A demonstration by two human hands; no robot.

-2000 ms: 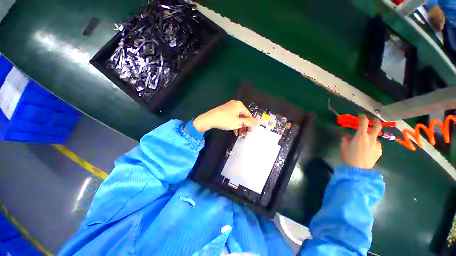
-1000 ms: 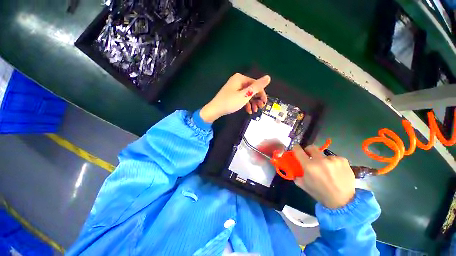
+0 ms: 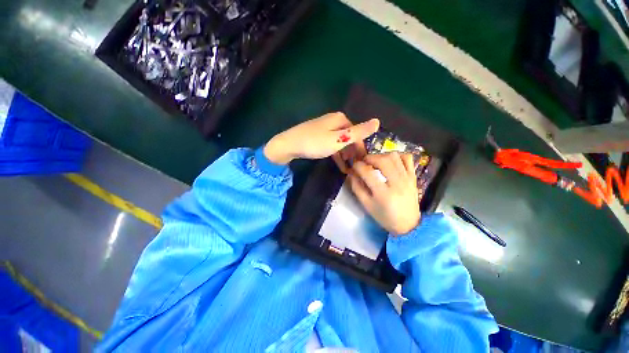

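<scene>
An opened tablet unit lies in a black tray (image 3: pixel 441 180) in front of me. Its pale battery (image 3: pixel 350 224) shows below my hands, and its circuit board (image 3: pixel 391 145) with a yellow patch shows at the top. My left hand (image 3: pixel 314 141) is over the board's left end, thumb out, with a red mark on it. My right hand (image 3: pixel 387 187) lies over the upper battery, fingertips close to my left fingers at the board's edge. Whether either hand's fingertips hold a small part is hidden.
An orange-red air gun (image 3: pixel 531 165) lies on the green bench at the right, its coiled hose (image 3: pixel 601 189) behind it. A black pen-like stick (image 3: pixel 480 226) lies right of the tray. A parts tray (image 3: pixel 214 124) heaped with strips stands upper left. Another tray unit (image 3: pixel 567 48) is upper right.
My right hand has put down the air gun, which now lies at the right, and has moved left onto the tablet beside my left hand. My left hand stays at the board's left end.
</scene>
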